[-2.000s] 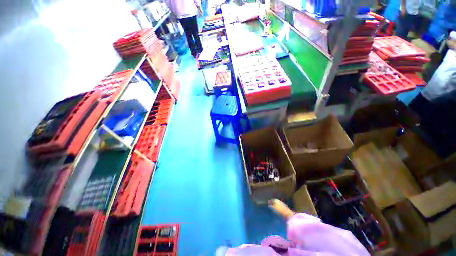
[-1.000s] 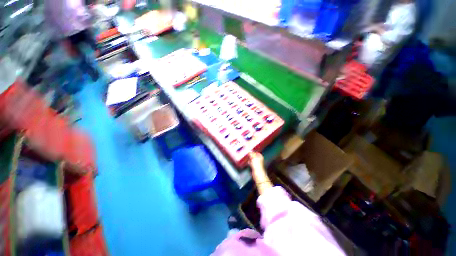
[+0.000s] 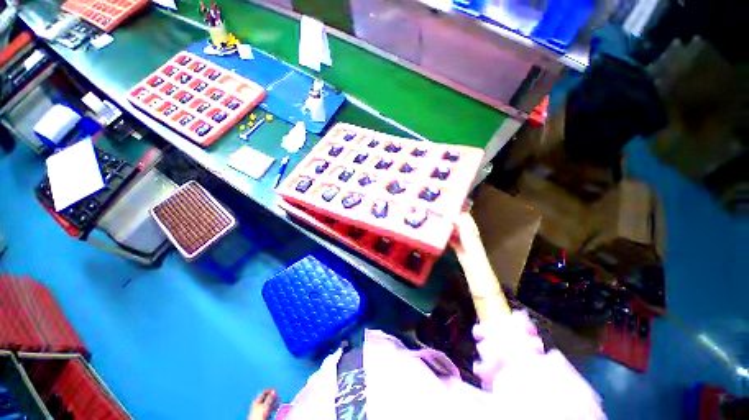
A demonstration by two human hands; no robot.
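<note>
My right hand (image 3: 461, 226) grips the near right corner of an upper orange-red foam tray (image 3: 374, 176). The tray's pockets hold small black units. It sits askew over a lower orange-red tray (image 3: 392, 253) at the bench's near end, its right side raised off the lower one. The lower tray also holds black units, mostly hidden. My left hand (image 3: 263, 404) is small at the bottom edge, away from the trays, partly cut off; its fingers are unclear.
The green-topped bench (image 3: 148, 34) runs to the far left, with another filled tray (image 3: 197, 97), a blue mat (image 3: 275, 80) and a white bottle (image 3: 314, 100). A blue stool (image 3: 312, 305) stands before it. Cardboard cartons (image 3: 505, 234) lie right; red trays (image 3: 33, 316) lie lower left.
The view has moved closer to the bench. My right hand, earlier at the tray stack's corner, now holds the upper tray, which has turned and lifted off the lower one. My left hand has appeared.
</note>
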